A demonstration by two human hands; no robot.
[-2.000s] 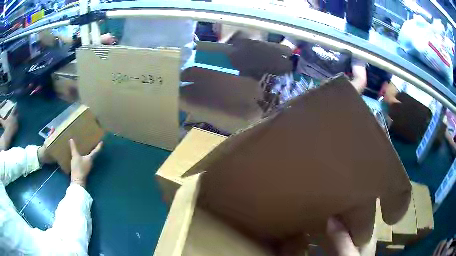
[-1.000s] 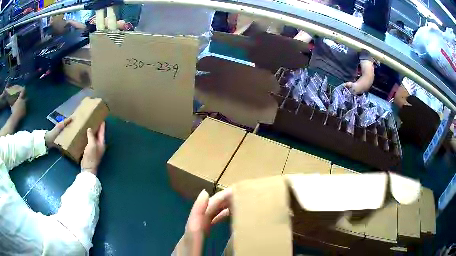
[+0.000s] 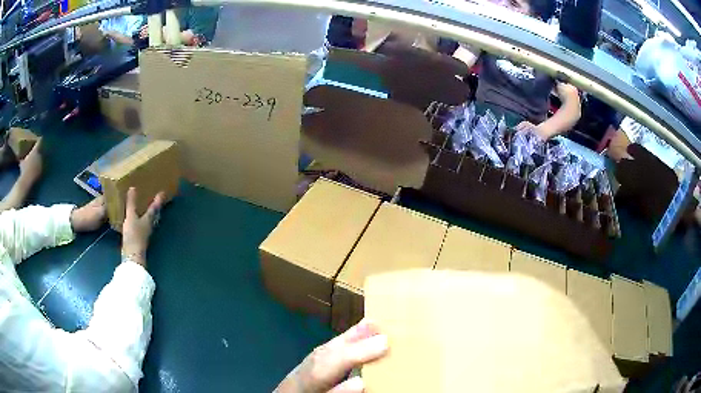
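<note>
A light-tan mailer box (image 3: 484,330) is held close at the bottom centre, cut off by the lower edge. Its broad, smooth panel faces me and looks blurred and bright. My left hand (image 3: 338,361) is at its left edge, with fingertips against the cardboard. My right hand is not in view. The underside and front of the box are hidden.
Finished mailer boxes (image 3: 327,226) stand in a row just beyond. A partitioned carton (image 3: 523,203) with shiny plastic peaks is behind them. A marked cardboard sheet (image 3: 223,130) stands upright at left. A neighbour's hands hold a box (image 3: 140,180) at far left.
The strip with rounded ears no longer shows; a broad flat panel now faces me. My left hand has moved slightly right and down. The neighbour's box has turned.
</note>
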